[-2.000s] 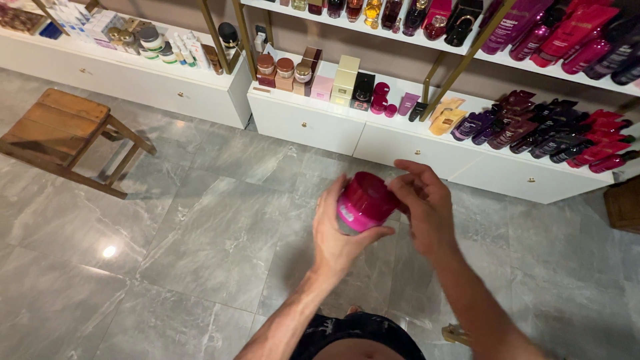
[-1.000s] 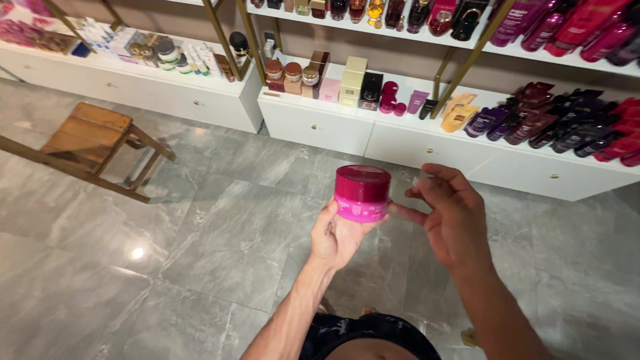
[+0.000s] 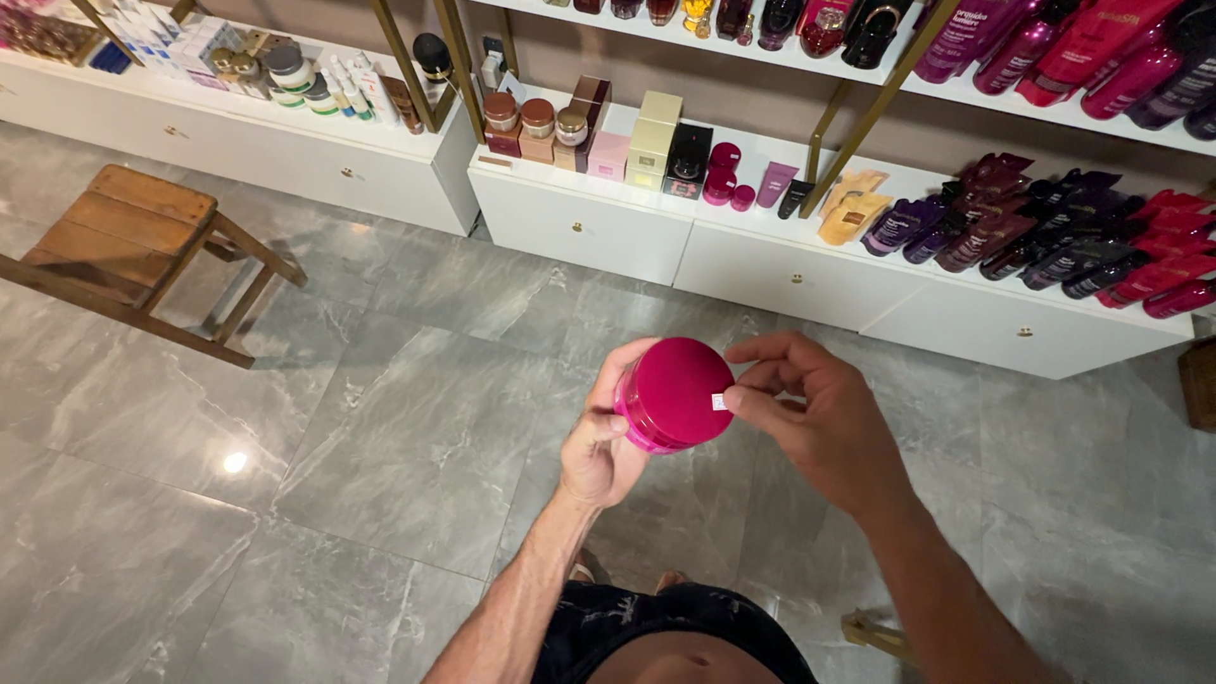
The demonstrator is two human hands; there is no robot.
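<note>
A round magenta cosmetic jar [image 3: 676, 391] with a flat dark-pink lid is in my left hand [image 3: 600, 439], whose fingers and thumb grip its left side. The lid faces up toward the camera. A small white sticker [image 3: 719, 402] sits at the right edge of the lid. My right hand [image 3: 807, 408] is beside it, thumb tip at the sticker and index finger near the upper right rim. The finger pads are partly hidden, so a hold on the sticker cannot be told.
White drawer cabinets [image 3: 584, 228] run along the wall, topped with boxes, jars and rows of tubes [image 3: 988, 223]. More bottles stand on an upper shelf [image 3: 1007, 100]. A wooden chair [image 3: 142, 228] is at the left on the grey tiled floor. A brass-coloured piece [image 3: 874, 632] shows low at right.
The jar has tilted so that its lid faces the camera; a second ago its side showed. My right hand's thumb has come to the lid's edge, where the sticker now shows.
</note>
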